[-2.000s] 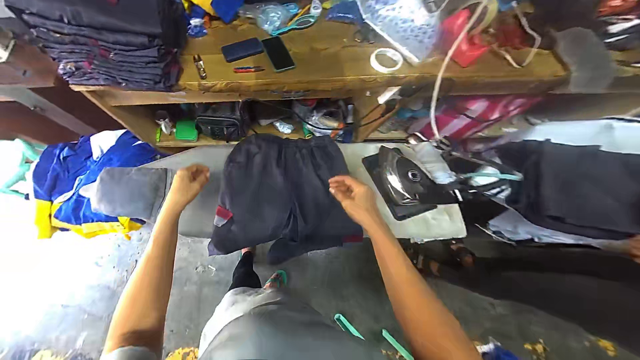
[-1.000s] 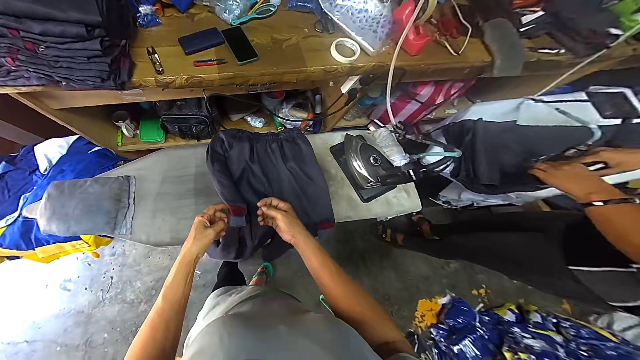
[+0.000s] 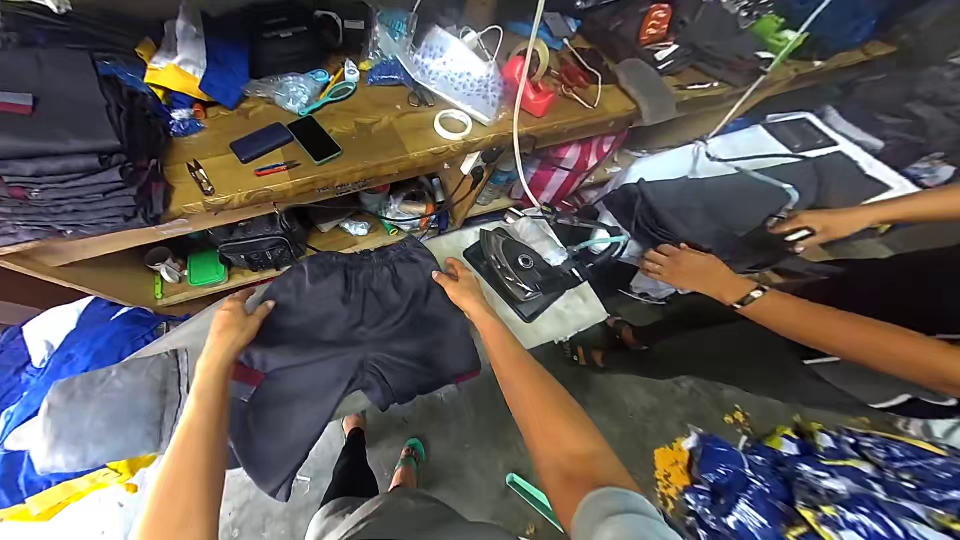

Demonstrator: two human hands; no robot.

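Observation:
Dark grey shorts [image 3: 360, 322] with a gathered elastic waist and maroon trim lie spread over the ironing board [image 3: 581, 315], legs toward me. At the left side edge of the shorts is my left hand [image 3: 238, 322], thumb and fingers bent at the cloth; whether it grips is unclear. My right hand [image 3: 461, 289] touches the right side near the waist, index finger and thumb extended. Just right of it a steam iron [image 3: 521, 262] rests on a dark pad. A grey padded cloth [image 3: 112, 412] covers the board's left end.
A co-worker's hands [image 3: 694, 270] work on dark cloth at the right. Behind the board stands a wooden bench [image 3: 390, 142] with a phone [image 3: 315, 139], thread snips [image 3: 201, 178], a tape roll [image 3: 453, 124] and stacked dark garments [image 3: 67, 150]. A white cord hangs by the iron. Bagged garments [image 3: 825, 480] lie lower right.
One second ago both my hands were close together at the lower hem of the shorts; now they are apart, farther up the two sides. The shorts lie more spread out.

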